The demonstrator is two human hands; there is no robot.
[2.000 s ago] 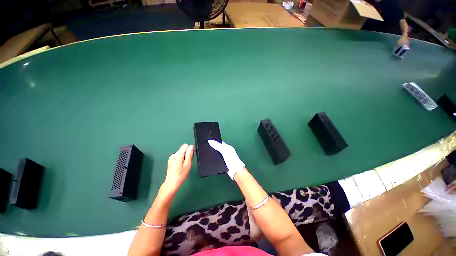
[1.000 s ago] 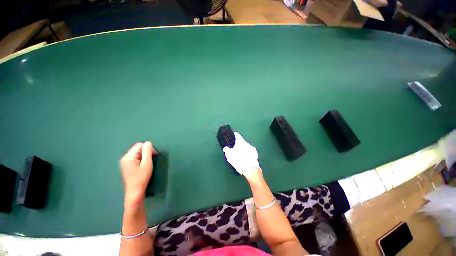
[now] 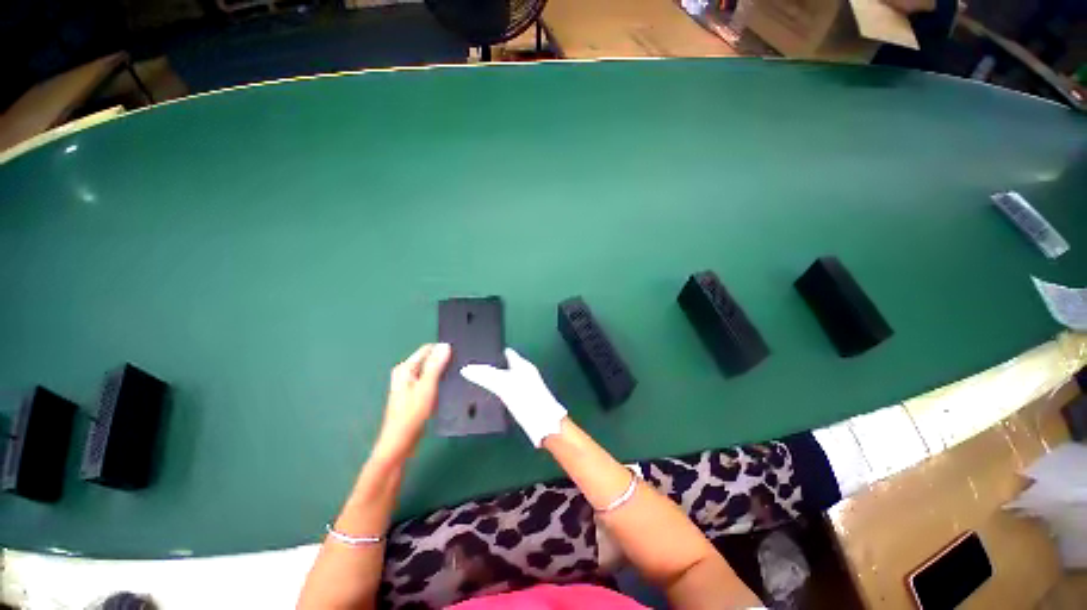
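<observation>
A black device housing (image 3: 472, 322) lies on the green surface in front of me, broad face up, with two small dark marks. My bare left hand (image 3: 417, 384) is at its left edge, fingertips bunched; whether they pinch something small is hidden. My white-gloved right hand (image 3: 515, 391) rests on its right side, thumb over the face, holding it. Another housing (image 3: 596, 353) stands just right of the glove.
Two more housings stand further right (image 3: 724, 323) (image 3: 843, 306), and two at far left (image 3: 125, 427) (image 3: 43, 443). A silvery wrapped unit (image 3: 1030, 224) lies far right. A phone (image 3: 950, 574) is on the brown carton. A fan (image 3: 486, 17) is beyond the belt.
The housing my right hand held a second ago now stands to the right. Both hands are together at another housing, now broad face up. The standing housings at right have shifted rightward.
</observation>
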